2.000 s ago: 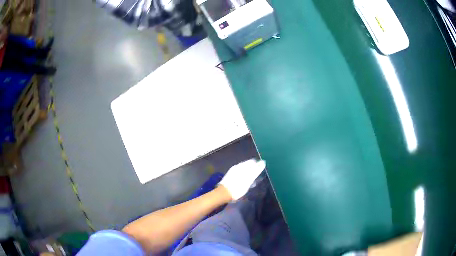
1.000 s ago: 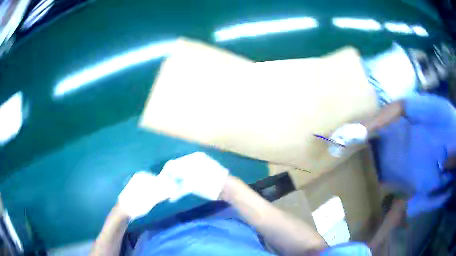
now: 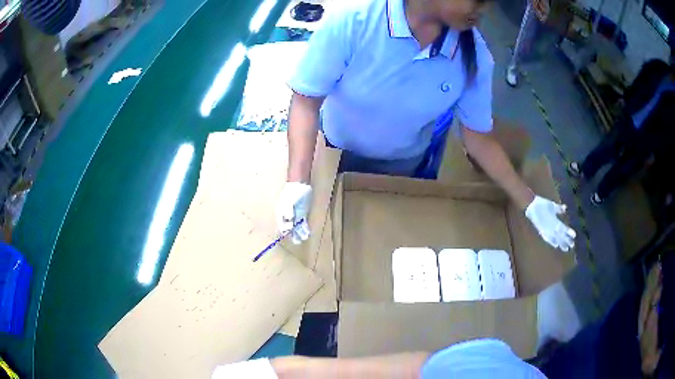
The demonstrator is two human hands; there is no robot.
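My right hand (image 3: pixel 246 369), in a white glove, is cut off by the bottom edge, left of centre; its fingers are hidden. My forearm reaches in from the blue sleeve at the right, below the carton. My left hand is out of the picture. An open cardboard carton (image 3: pixel 437 326) lies in front of me. Three white router housings (image 3: pixel 415 274) stand side by side in it. A tan cardboard sheet (image 3: pixel 200 274) with dark specks lies on the green bench, left of the carton.
Another person (image 3: pixel 385 81) in a light blue shirt stands behind the carton, one white-gloved hand holding a blue pencil (image 3: pixel 275 246), the other open over its right side. A blue crate (image 3: pixel 13 289) is at the left edge. More people are at the upper right.
The view has swung right to the carton and the other person. My hands were together over the bench; now only my right shows, at the bottom edge.
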